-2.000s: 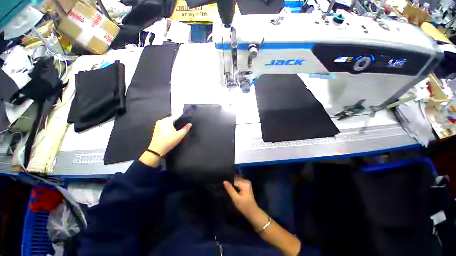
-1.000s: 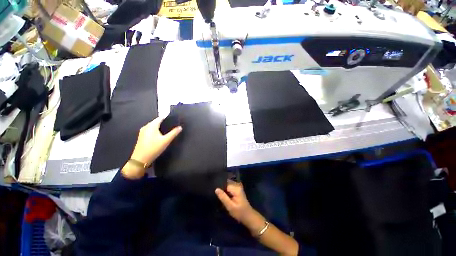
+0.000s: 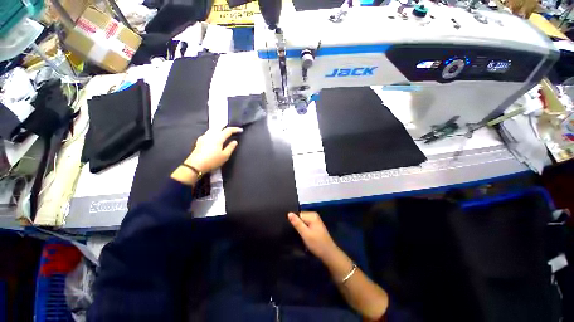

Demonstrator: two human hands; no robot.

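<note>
A black cut panel [image 3: 261, 170] lies on the white table and hangs over its front edge towards my lap. Its far end reaches the presser foot and needle [image 3: 286, 100] of the white sewing machine [image 3: 352, 56]. My left hand [image 3: 215, 151] rests at the panel's left edge, fingertips on the fabric; whether it grips is hard to tell. My right hand [image 3: 311, 231] pinches the panel's right edge just below the table edge.
Left of the worked panel lie a long black strip pile [image 3: 179, 119] and folded black fabric [image 3: 118, 126]. A black panel pile [image 3: 365, 132] and small dark snips [image 3: 442, 130] lie under the machine arm. A cardboard box [image 3: 102, 39] stands at the back left.
The panel has moved forward, its far end now beside the needle. My left hand has moved forward and slightly right with it. My right hand has moved slightly right and up.
</note>
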